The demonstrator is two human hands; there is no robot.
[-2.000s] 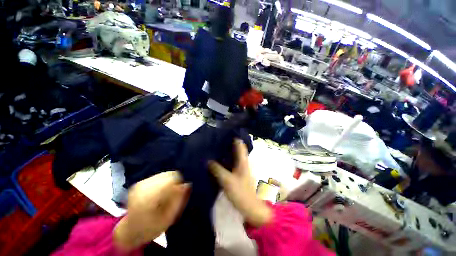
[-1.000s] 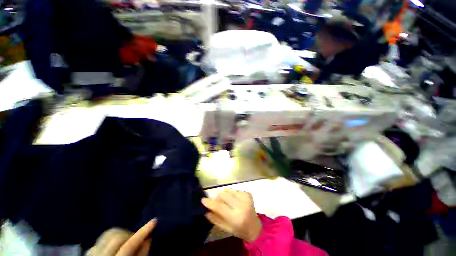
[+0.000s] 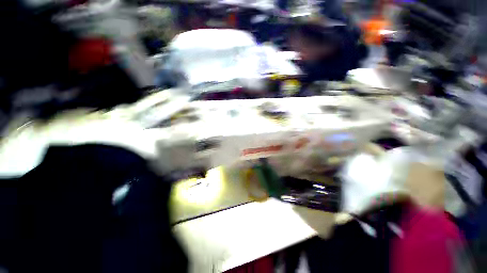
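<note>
The dark garment piece [image 3: 80, 213] lies bunched on the white table at the left, with a small white piece [image 3: 122, 193] on it. The lockstitch sewing machine [image 3: 299, 141] stands behind the table front, its lamp lighting the bed [image 3: 205, 186] yellowish. My left hand is not in view. My right arm, in a pink sleeve, reaches in at the lower right, away from the garment, beside a white bundle [image 3: 368, 178] and dark cloth [image 3: 352, 245]. The frame is blurred; I cannot make out my right hand's fingers or whether they hold anything.
A green loop [image 3: 268, 180] and a black accessory tray [image 3: 312, 193] with shiny parts lie right of the needle area. The white table edge [image 3: 245, 234] runs across the front. Behind the machine are a large white bag [image 3: 216, 56] and a blurred person in dark clothes [image 3: 331, 56].
The view has swung right from the garment towards the machine. My left hand has left the picture. My right hand has let go of the garment and my right arm has moved far right.
</note>
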